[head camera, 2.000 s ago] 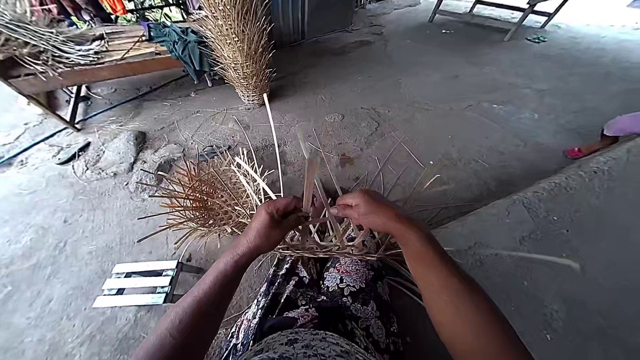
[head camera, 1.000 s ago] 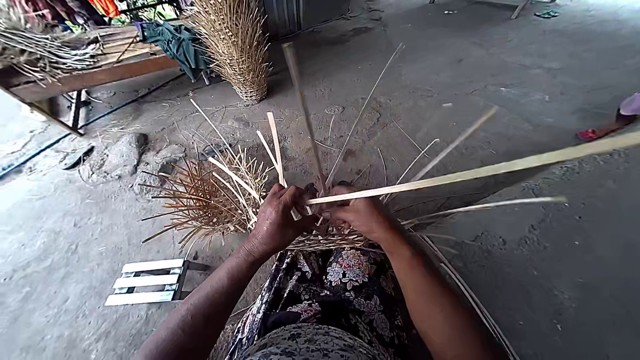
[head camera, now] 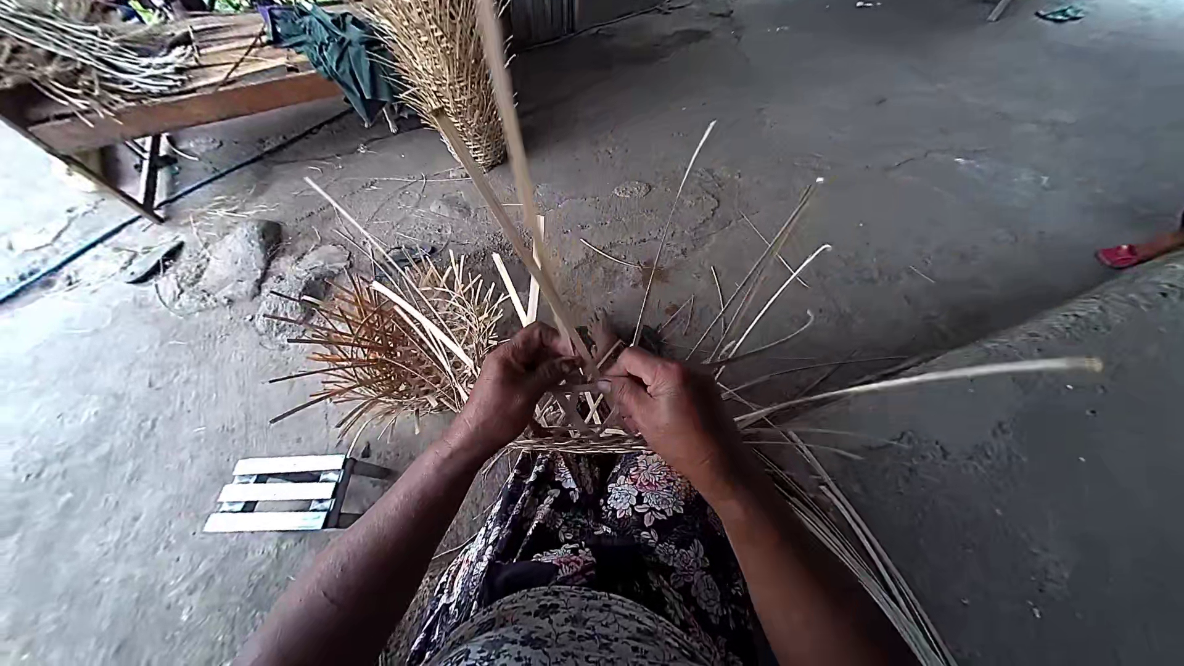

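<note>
A partly woven basket of split bamboo or cane strips (head camera: 592, 442) rests at my lap, its loose strip ends fanning outward. My left hand (head camera: 523, 375) pinches the weave at its upper left edge, thumb and fingers closed on strips. Close beside it, my right hand (head camera: 661, 398) grips strips at the same spot, fingertips nearly touching the left ones. From between the hands a long flat strip (head camera: 499, 213) rises up and to the left, blurred at its top. The fingertips partly hide the crossing of strips.
A woven piece with brown spiky ends (head camera: 379, 356) lies left of the hands. A small white slatted stool (head camera: 277, 493) stands lower left. Beyond are stones (head camera: 242, 259), a tall woven basket (head camera: 453, 83) and a wooden table (head camera: 185, 116). A person's foot in a red sandal (head camera: 1121, 256) shows at right.
The long strip that pointed right across the right hand one second ago no longer lies there; long strips now rise up and left from the fingers. Both hands remain close together at the weave.
</note>
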